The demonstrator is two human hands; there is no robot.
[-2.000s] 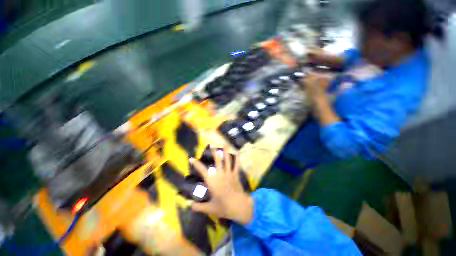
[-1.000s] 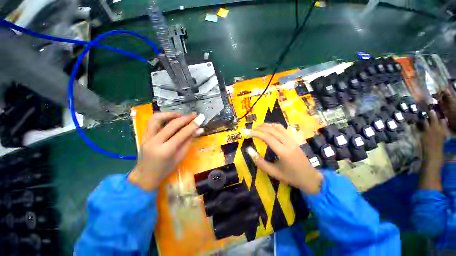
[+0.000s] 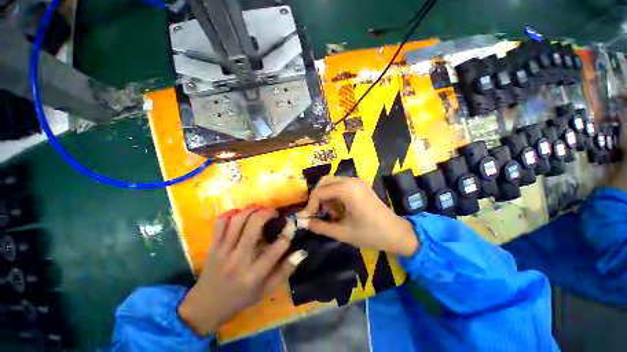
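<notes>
A black plastic housing point(image 3: 276, 225) lies on the work board, mostly hidden under both hands. My left hand point(image 3: 242, 260) rests on its left side, with whitish finger cots at the fingertips. My right hand point(image 3: 359, 214) is at its right side, thumb and forefinger pinched together over the middle. Something small and pale shows between the fingertips of both hands. It is too small to tell from the finger cots.
The metal clamping fixture point(image 3: 249, 89) stands beyond my hands on the orange board point(image 3: 206, 250), with a blue hose point(image 3: 42, 103) at left. Finished housings point(image 3: 489, 168) with white squares stand in rows at right. Dark housings point(image 3: 15, 278) lie at far left. Another person's sleeve point(image 3: 605, 227) shows at right.
Both hands have moved back from near the fixture onto a black housing, and their fingertips have come together. The view has shifted, so the fixture appears larger and higher.
</notes>
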